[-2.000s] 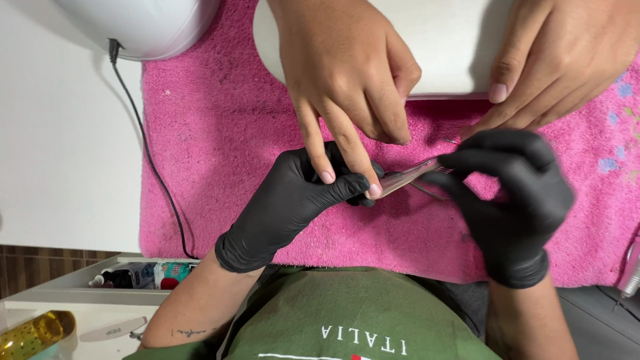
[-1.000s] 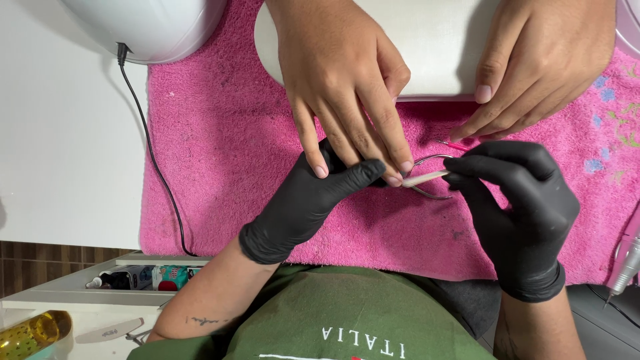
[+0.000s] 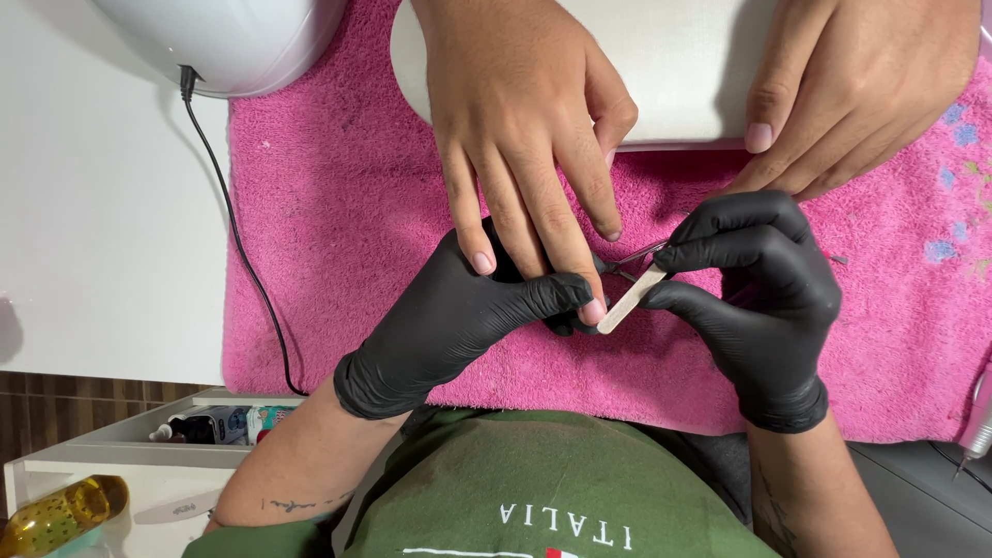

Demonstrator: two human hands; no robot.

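Note:
Both my hands wear black gloves. My left hand [image 3: 457,318] holds a finger of another person's hand [image 3: 519,116], thumb on top near the fingertip. Between the thumb and fingers of my right hand [image 3: 752,302] is a narrow pale nail file [image 3: 632,298], its lower end at that finger's nail. Metal cuticle nippers or small scissors [image 3: 639,254] show behind the file, between my hands; how they are held is partly hidden. The person's other hand [image 3: 868,93] rests at the upper right, on a white armrest [image 3: 682,70] and the pink towel [image 3: 310,232].
A white nail lamp [image 3: 232,39] with a black cable [image 3: 236,232] stands at the upper left. An open drawer [image 3: 116,449] with bottles is at the lower left, near a yellow bottle [image 3: 66,515]. A nail drill handpiece [image 3: 978,422] lies at the right edge.
The file in my right hand has turned from nearly level to a steep slant at the fingertip. Two seconds ago the other person's finger was also held in my left hand.

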